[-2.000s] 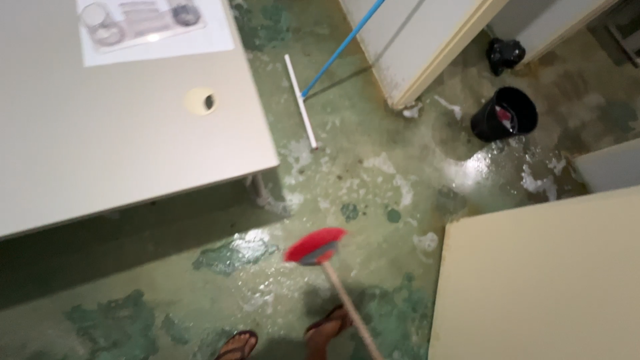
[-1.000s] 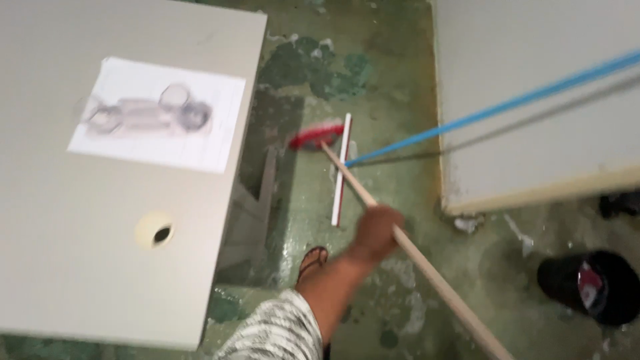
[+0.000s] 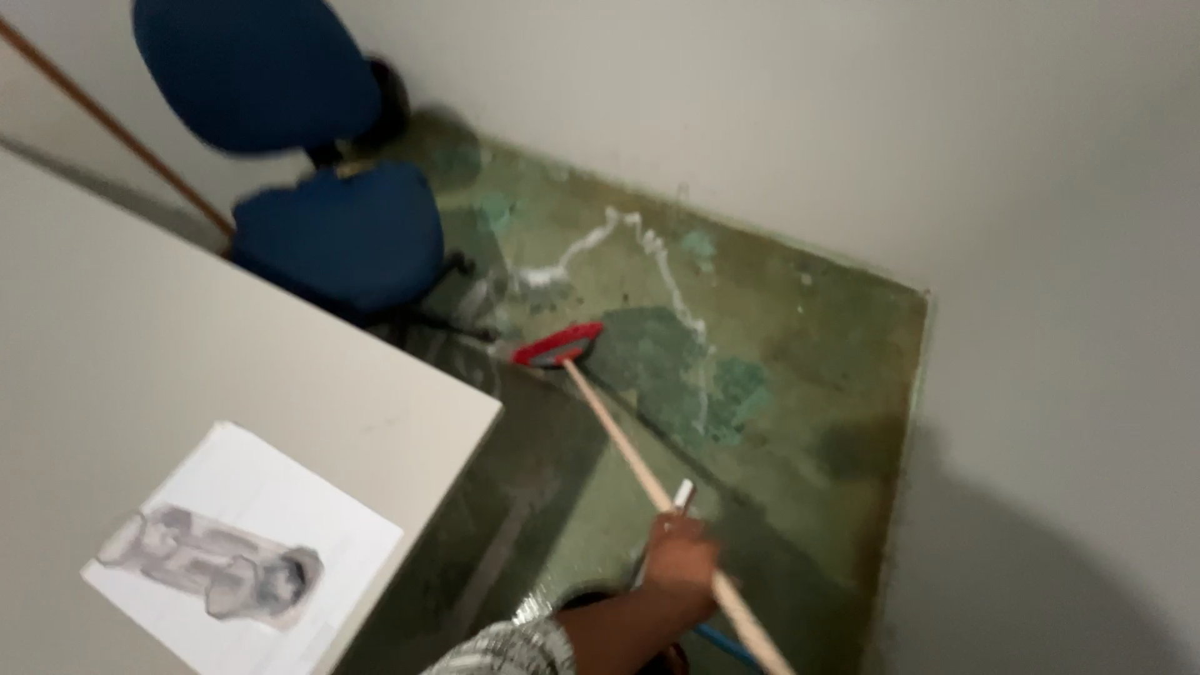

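Note:
My left hand (image 3: 682,555), reaching in from the bottom with a patterned sleeve, is closed around the wooden handle (image 3: 623,445) of a broom. The handle slants up and left to the red and grey broom head (image 3: 561,347), which is over the green floor near the chair base. Below and behind my hand, a squeegee shows a bit of its white blade (image 3: 684,494) and its blue pole (image 3: 727,647). My right hand is out of view.
A pale table (image 3: 394,389) at the left bears a printed sheet (image 3: 309,506). Beyond it stands a blue office chair (image 3: 347,234), with a brown pole (image 3: 122,136) leaning nearby. Walls (image 3: 750,112) meet at the right corner; white foam streaks (image 3: 670,281) mark the floor.
The view has swung far, from the doorway and black bin to the chair and room corner. The broom head has gone from beside the squeegee blade to the floor near the chair.

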